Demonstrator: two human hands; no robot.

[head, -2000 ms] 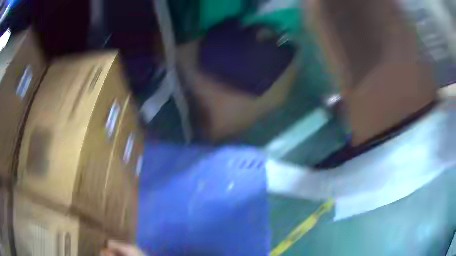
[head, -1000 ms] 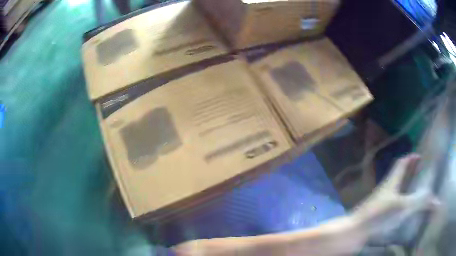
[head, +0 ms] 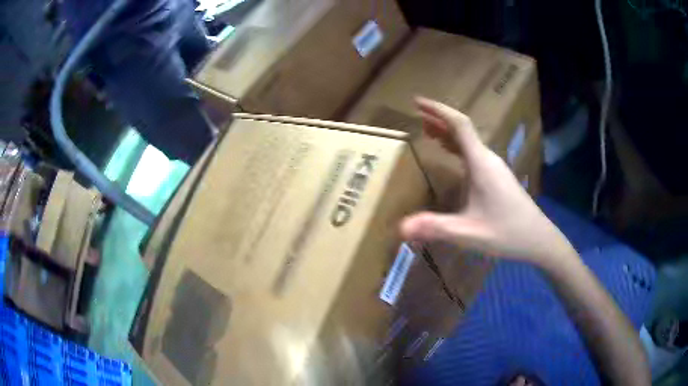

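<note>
A printed brown carton with "KEIID" lettering lies in front of me, on top of a stack. A white barcode label is on its right side, with more labels lower on the stack. My right hand is over the stack's right side, fingers and thumb apart, holding nothing; I cannot tell if it touches a carton. Further cartons stand behind, one at the back and one at the back right. The blue deck shows to the right. My left hand is not in view.
A bent grey handle stands at the left, with a person's dark-clothed legs behind it. Other cartons are at the far left, above a blue crate. A white cable hangs at the right. Green floor shows at left.
The view has turned, so the cartons now appear closer and angled differently. The hand seen low at the right before is now over the stack, with its fingers apart. The bent handle has come into view.
</note>
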